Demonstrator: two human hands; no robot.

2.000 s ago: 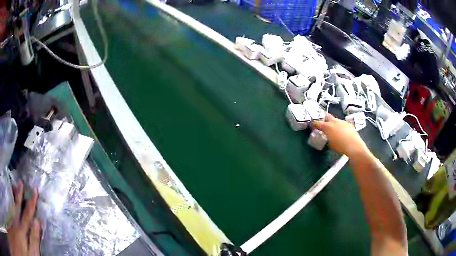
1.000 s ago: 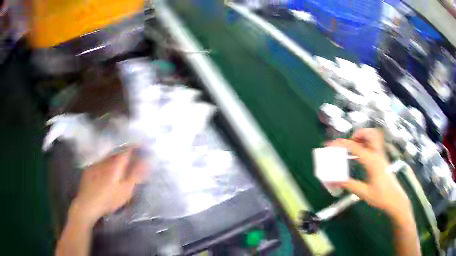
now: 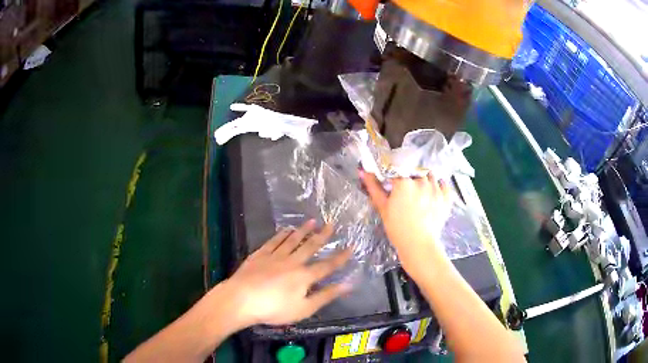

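Note:
My left hand (image 3: 284, 273) is over the clear plastic film (image 3: 334, 191) on the machine base, its fingers spread and holding nothing. My right hand (image 3: 416, 209) reaches in under the brown metal horn (image 3: 419, 99), its fingertips at bunched film and white material (image 3: 430, 152). Whether it holds an adapter is hidden. The orange welder head (image 3: 462, 25) with its silver ring is above the horn.
A white glove (image 3: 263, 124) lies left of the film. The base front has a green button (image 3: 290, 353) and a red button (image 3: 396, 339). Right are the conveyor (image 3: 526, 234), guide bar (image 3: 565, 301), piled white adapters (image 3: 586, 213) and blue crates (image 3: 575, 67).
The view has swung left to the machine. My right hand has moved from the belt, where it held a white adapter, to below the horn. My left hand is now spread over the film.

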